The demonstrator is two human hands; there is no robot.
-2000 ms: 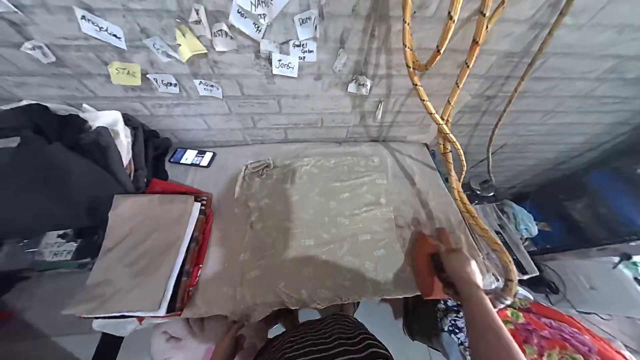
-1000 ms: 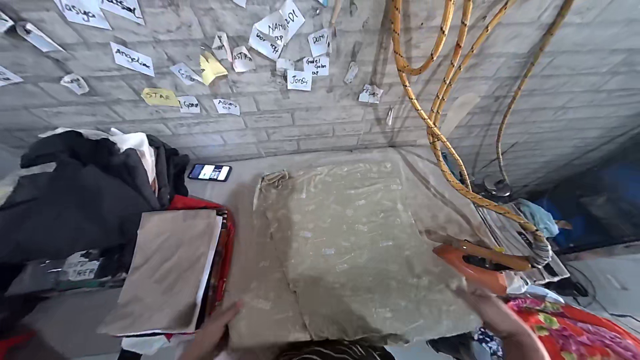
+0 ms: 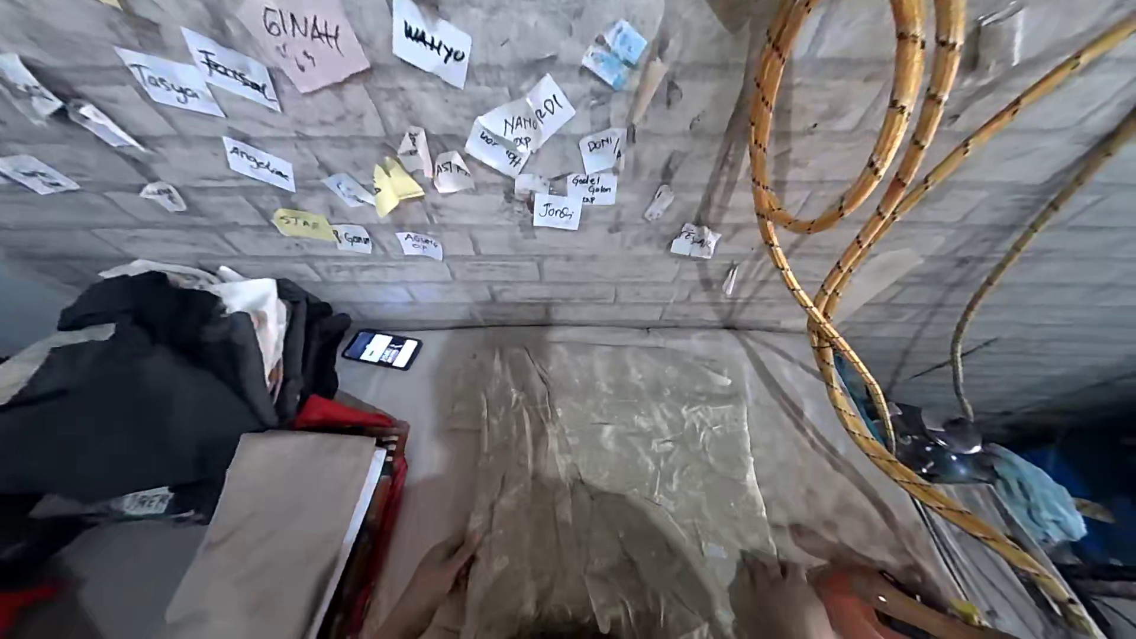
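A khaki patterned cloth [image 3: 657,426] lies on the padded, cloth-covered table, with folds along its left part. At its lower left edge my left hand [image 3: 437,577] touches the cloth, fingers near the hem; whether it pinches the fabric is not clear. My right hand [image 3: 772,595], blurred, is at the lower right edge of the cloth, and its grip is hard to make out. Just right of that hand stands an orange clothes iron [image 3: 852,599] with a brown handle. The near end of the cloth runs out of view below.
Folded garments [image 3: 284,524] are stacked at the left, beside dark clothes [image 3: 169,382]. A smartphone [image 3: 382,350] lies at the back. A yellow-orange cord [image 3: 830,346] hangs at the right, near a light-blue rag [image 3: 1038,497]. Handwritten paper notes cover the brick-patterned wall [image 3: 532,288].
Two seconds ago my right hand was on the iron; it has let go and moved to the cloth. The cloth has been shifted, and folds now show on its left part. The view has moved.
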